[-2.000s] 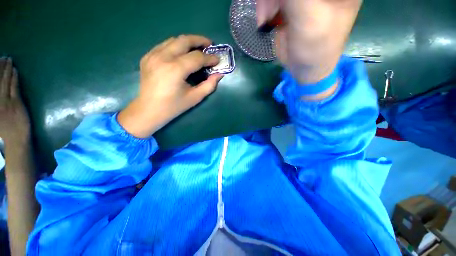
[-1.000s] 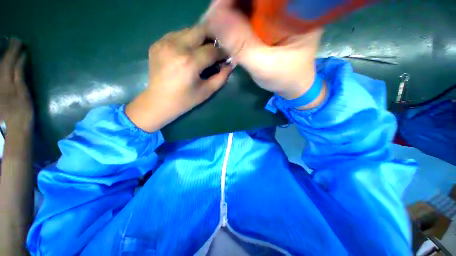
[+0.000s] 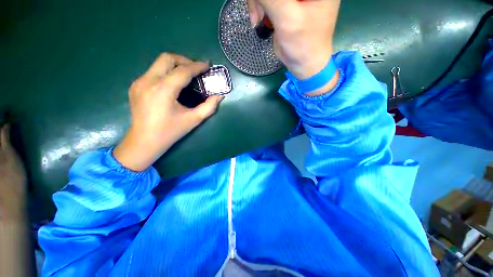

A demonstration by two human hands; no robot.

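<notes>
My left hand [image 3: 165, 105] holds a small silver watch case [image 3: 216, 81] between thumb and fingers, over the green mat. A pale piece fills the case, and a dark block [image 3: 190, 95] shows beside it, inside my grip. My right hand [image 3: 302, 38] is closed round the electric screwdriver [image 3: 265, 29]; only its black nose and a bit of red show, and the top of the picture cuts off the hand. The nose is over the round perforated metal screw plate [image 3: 243, 46]. The bit and any screws cannot be made out.
Thin dark tweezers [image 3: 373, 58] lie right of my right wrist. A binder clip [image 3: 396, 81] sits at the bench edge, near a dark cable [image 3: 459, 57]. Another person's arm [image 3: 12, 211] is at the far left. Cardboard boxes [image 3: 457, 212] stand at lower right.
A second ago my right hand and the screwdriver were against the case in my left hand. They have since moved apart, with the screwdriver now over the screw plate and the case uncovered.
</notes>
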